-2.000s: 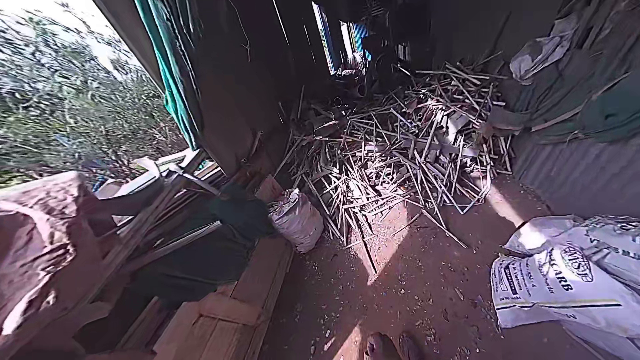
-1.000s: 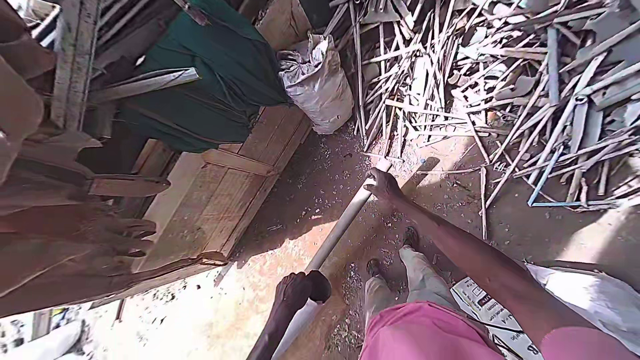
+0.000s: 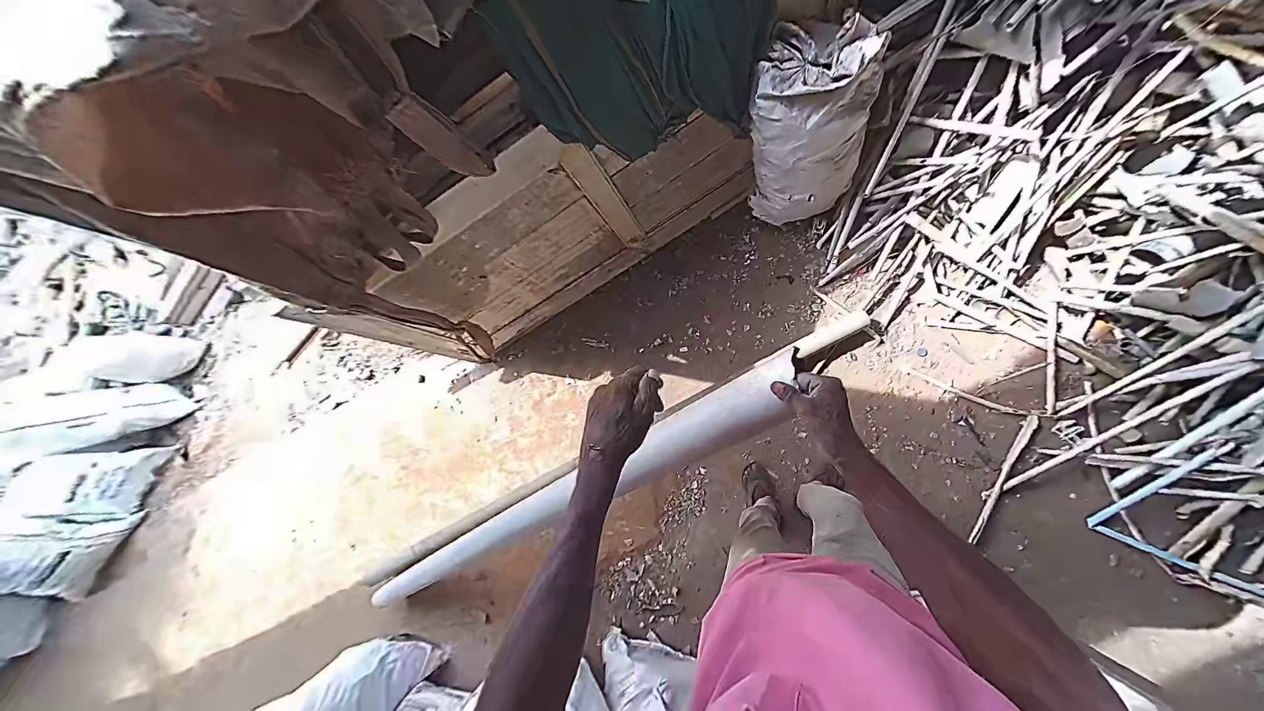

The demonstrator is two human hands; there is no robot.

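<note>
A long pale pipe [image 3: 681, 434], apparently plastic, lies slantwise in front of me, with a broken, jagged upper right end. Beside it runs a thinner pole or pipe [image 3: 474, 523], which may join the narrower pale piece [image 3: 834, 334] past the jagged end; I cannot tell. My right hand [image 3: 822, 405] grips the pipe's jagged rim, thumb on top. My left hand [image 3: 622, 410] is curled at the pipe's far edge, near its middle; whether it holds the pipe or the thinner pole is hidden.
Thin sticks and broken strips [image 3: 1066, 227] are heaped at the right. A filled white sack [image 3: 812, 128] stands by a wooden plank structure [image 3: 553, 237] draped with dark green cloth [image 3: 632, 69]. More sacks [image 3: 79, 494] lie at the left and lower edge. A blue strip [image 3: 1175, 484] is at the right.
Both hands came into view after the first frame. Since one second ago, my left hand has moved up along the pipe, closer to my right hand. The view has shifted strongly downward.
</note>
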